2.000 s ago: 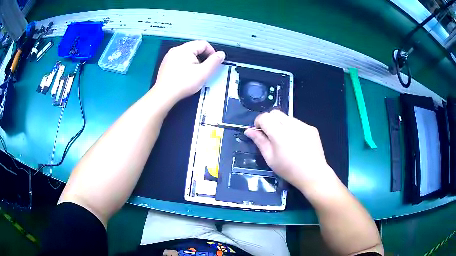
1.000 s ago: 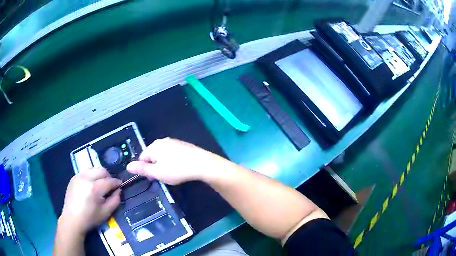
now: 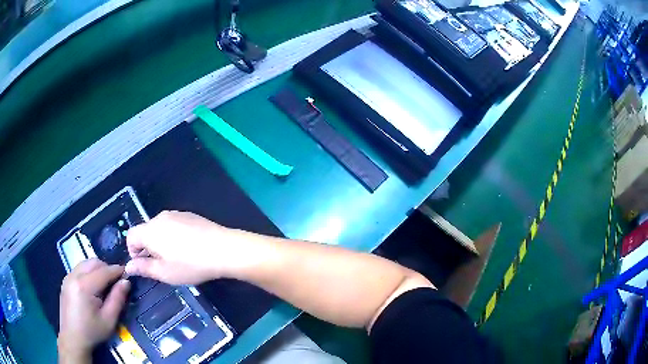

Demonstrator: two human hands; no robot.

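The opened device chassis [image 3: 213, 328] lies at the lower left, silver-rimmed and dark inside. Its round black part [image 3: 110, 238] is near the far end, with small pale green dots beside it. A yellow patch [image 3: 126, 333] shows on the pale strip. My left hand [image 3: 89, 306] is over the chassis's left side, fingers bent. My right hand [image 3: 174, 249] is over its middle, fingertips pinched close to my left fingertips. What lies between the fingertips is too small and hidden to tell.
The black mat [image 3: 185, 192] lies under the chassis. A green strip [image 3: 241, 142] and a black strip [image 3: 330, 142] with a small connector lie to its right. Black-framed panels [image 3: 391, 92] line the bench beyond. A clear box [image 3: 10, 293] shows at the left edge. A black cable fixture [image 3: 238, 46] hangs behind.
The view has turned right, so the chassis sits lower left. Since the oldest frame, my left hand has moved from the chassis's far corner to its middle, beside my right hand.
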